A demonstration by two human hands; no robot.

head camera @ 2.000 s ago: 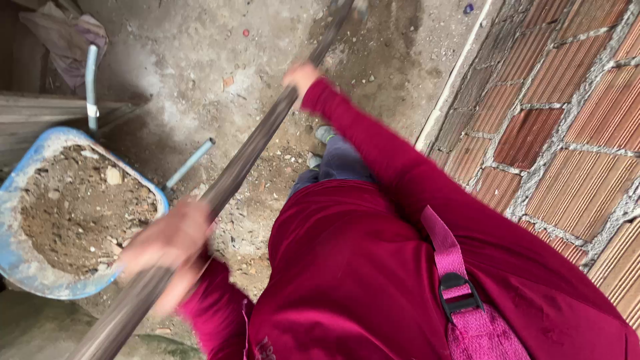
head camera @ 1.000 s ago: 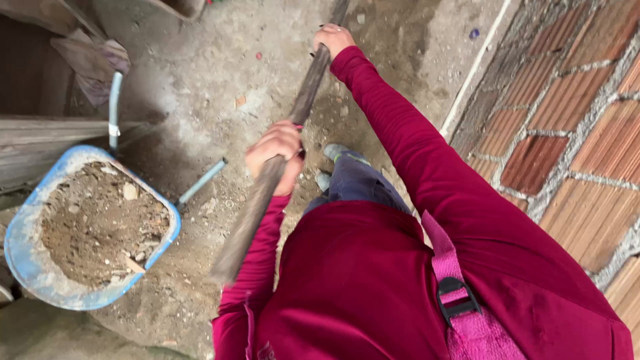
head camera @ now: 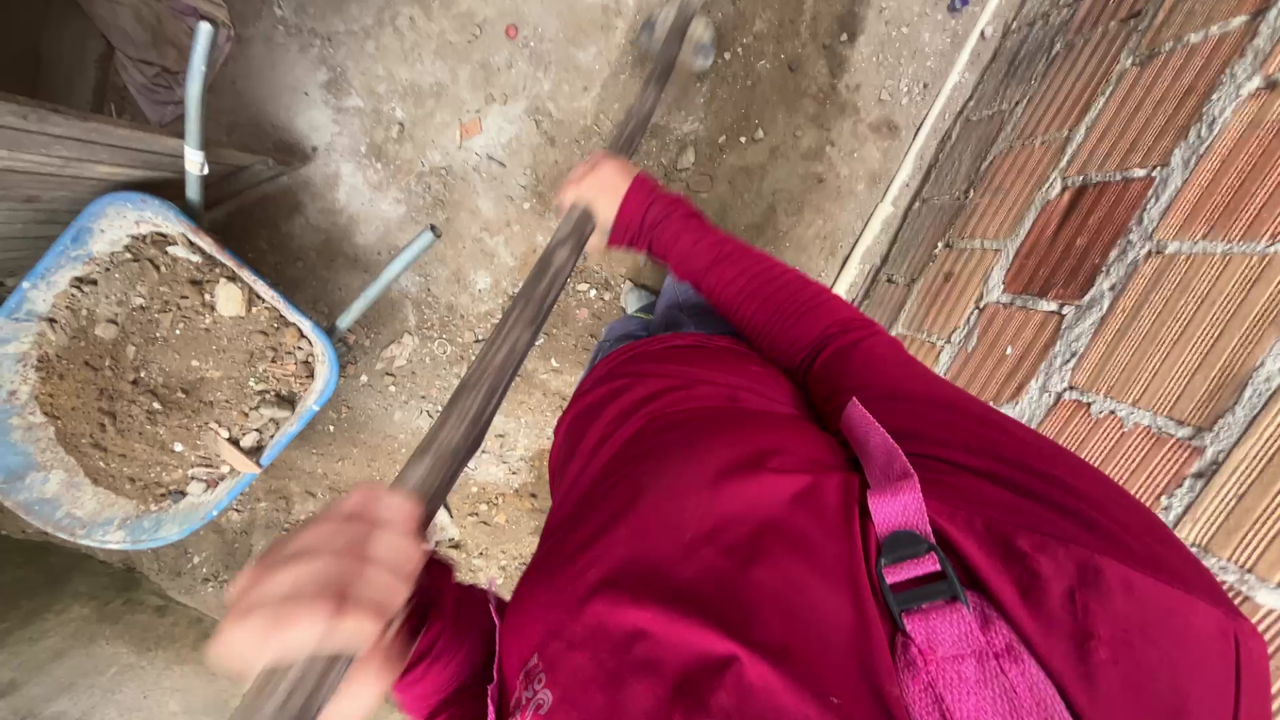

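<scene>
A long wooden pole (head camera: 500, 350) slants across the view from bottom left to top centre. My left hand (head camera: 320, 590), blurred by motion, is closed around its lower part. Farther up the pole, my right hand (head camera: 600, 195) grips it. The pole's far end reaches the top edge beside a blurred greyish thing I cannot identify; whether it bears a tool head cannot be told. Left of the pole is a blue wheelbarrow (head camera: 325, 360) holding soil and rubble (head camera: 160, 350). My left hand is just right of and below its tray, not touching it.
A ribbed brick wall (head camera: 1080, 240) runs along the right, with a pale strip at its foot. The wheelbarrow's tubular handles (head camera: 385, 280) stick out on its far side. Wooden boards (head camera: 90, 150) and a cloth or sack (head camera: 165, 50) lie upper left. Small debris dots the concrete floor (head camera: 400, 110).
Compared with one second ago, my left hand and the pole have moved toward the bottom left, and my hands are farther apart. Both hands hold the pole in every frame.
</scene>
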